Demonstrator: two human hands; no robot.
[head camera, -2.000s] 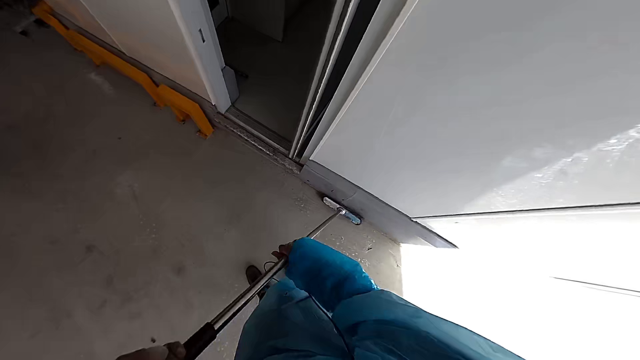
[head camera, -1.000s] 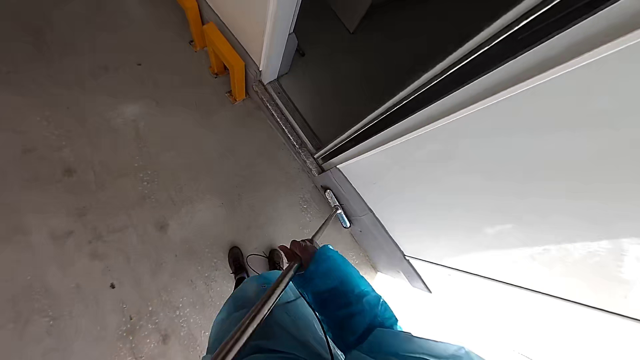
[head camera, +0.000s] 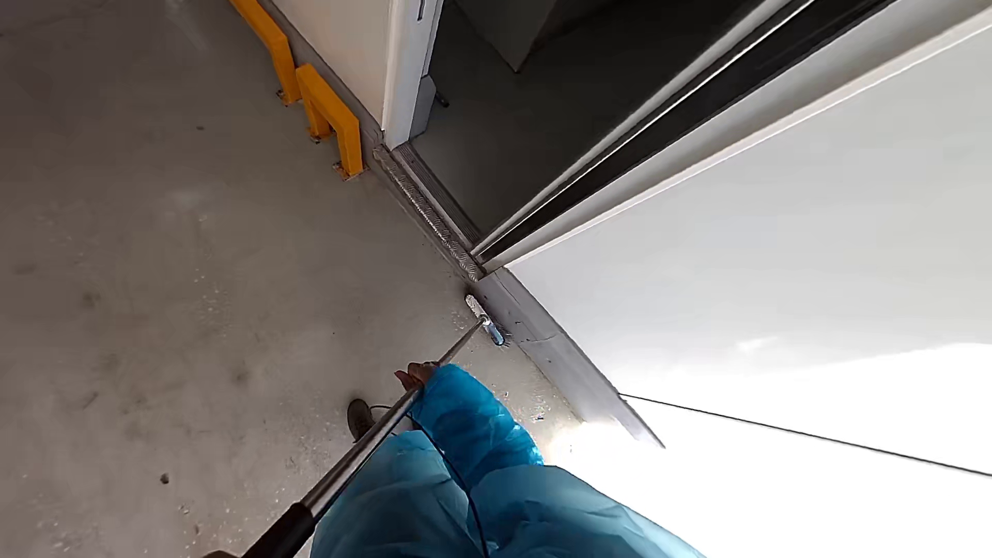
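A long metal pole (head camera: 360, 457) with a black grip (head camera: 280, 533) slants up from the lower left to a narrow white-and-blue brush head (head camera: 486, 319) with dark bristles. The brush head rests on the concrete floor beside the grey wall base, just outside the doorway corner. My right hand (head camera: 416, 375), at the end of a blue plastic sleeve (head camera: 469, 418), is closed around the middle of the pole. Only a sliver of my left hand (head camera: 221, 554) shows at the bottom edge, by the black grip; its fingers are out of frame.
An open doorway with a ribbed metal threshold (head camera: 430, 213) lies ahead. Yellow metal floor guards (head camera: 333, 112) stand along the wall to its left. A large white panel (head camera: 759, 232) fills the right side. My shoe (head camera: 360, 418) and a thin dark cable (head camera: 457, 477) show below.
The brush head has moved along the wall base, closer to the doorway corner. My left hand was in view at the black grip two seconds ago, then out of frame. The view has turned.
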